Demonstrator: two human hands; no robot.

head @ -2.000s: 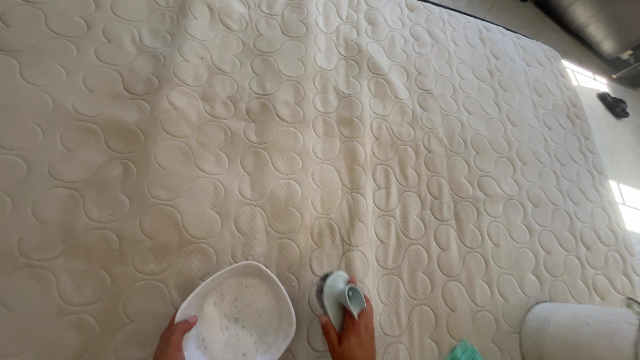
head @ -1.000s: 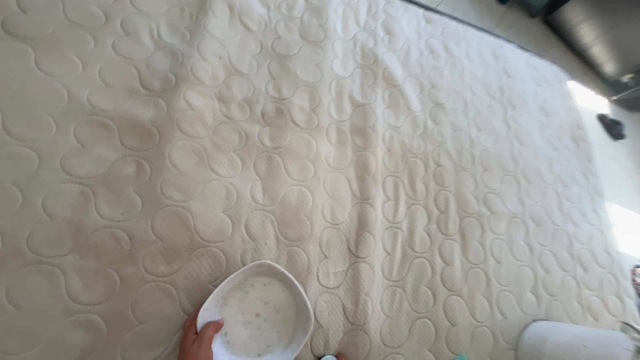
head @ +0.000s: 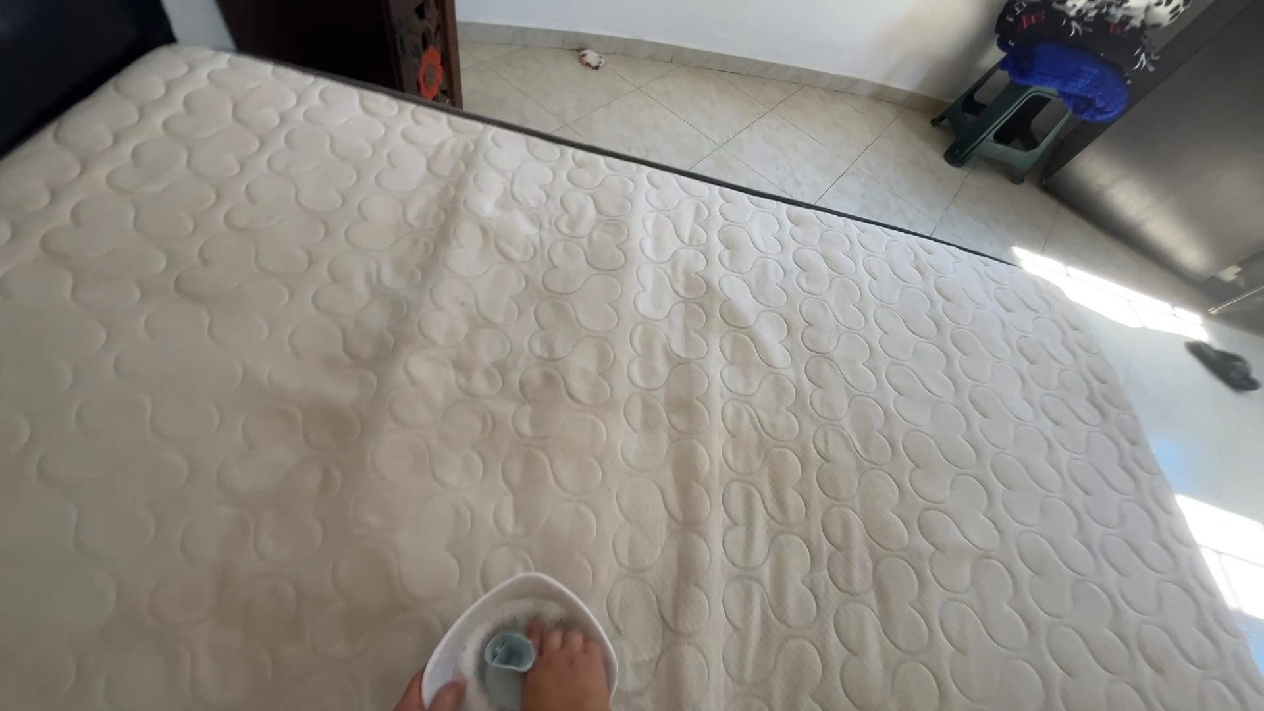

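A white bowl (head: 599, 632) of foamy liquid is at the bottom centre, over the quilted cream mattress (head: 671, 444). My left hand (head: 434, 693) grips its left rim, thumb over the edge. Inside the bowl, my right hand (head: 568, 673) is closed on a pale blue-green handled tool (head: 510, 654), seemingly a scrub brush; its underside is hidden in the bowl. Brownish stains mark the mattress around the middle and left.
Beyond the mattress's dark far edge lies a tiled floor (head: 790, 128) with a green plastic stool (head: 1012, 133) bearing cloths. Dark carved wooden furniture (head: 425, 49) stands at the upper left. A dark shoe (head: 1223, 365) lies at the right.
My right hand and the blue-green tool, over the mattress beside the bowl two seconds ago, are now inside the bowl. The view has tilted up, showing more floor.
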